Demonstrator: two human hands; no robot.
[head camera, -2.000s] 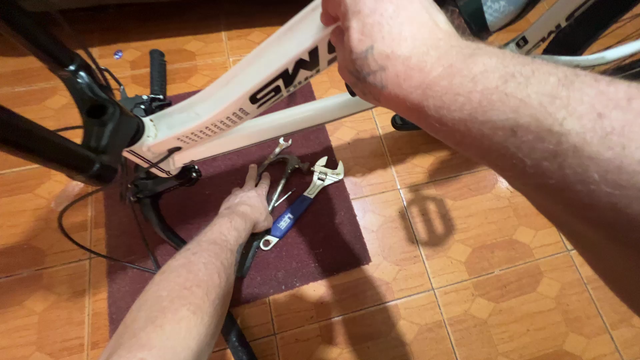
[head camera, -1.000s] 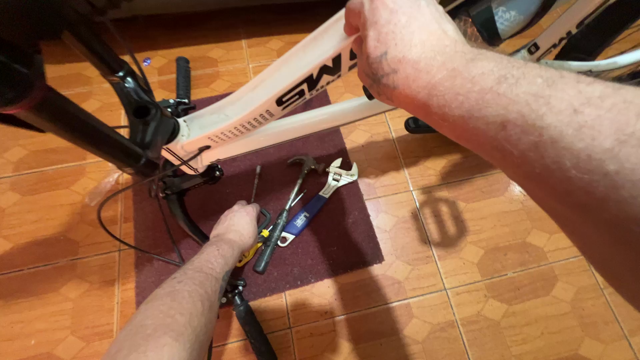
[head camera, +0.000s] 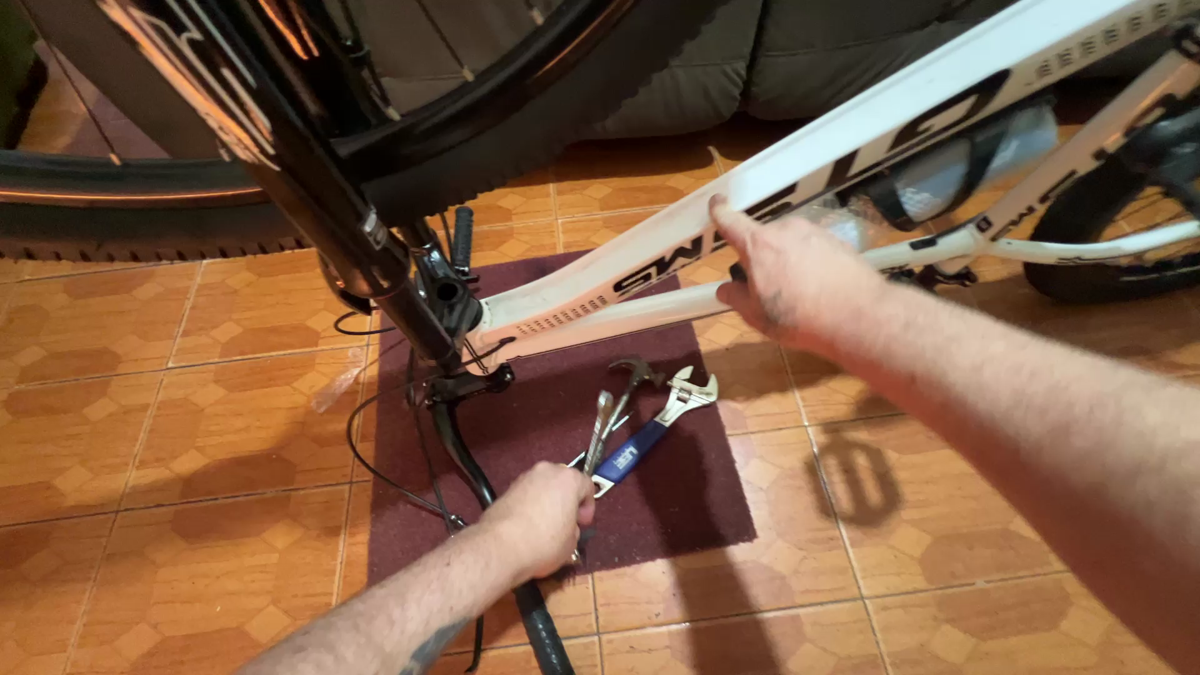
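My left hand is closed around a metal wrench, whose end points up from the fist. Beside it on a dark red mat lie an adjustable wrench with a blue handle and a claw hammer, partly covered by the other tools. My right hand grips the white frame of an upside-down bicycle, index finger along its side and thumb below. The handlebar rests low over the mat, left of the tools.
The bicycle's black fork and front wheel rise at the upper left. A brake cable loops out over the tiled floor. A grey sofa stands behind; a bottle sits in the frame's holder.
The view has tilted up, showing the wheel and sofa. My left hand has taken hold of a wrench and raised it among the tools. My right hand stays on the frame.
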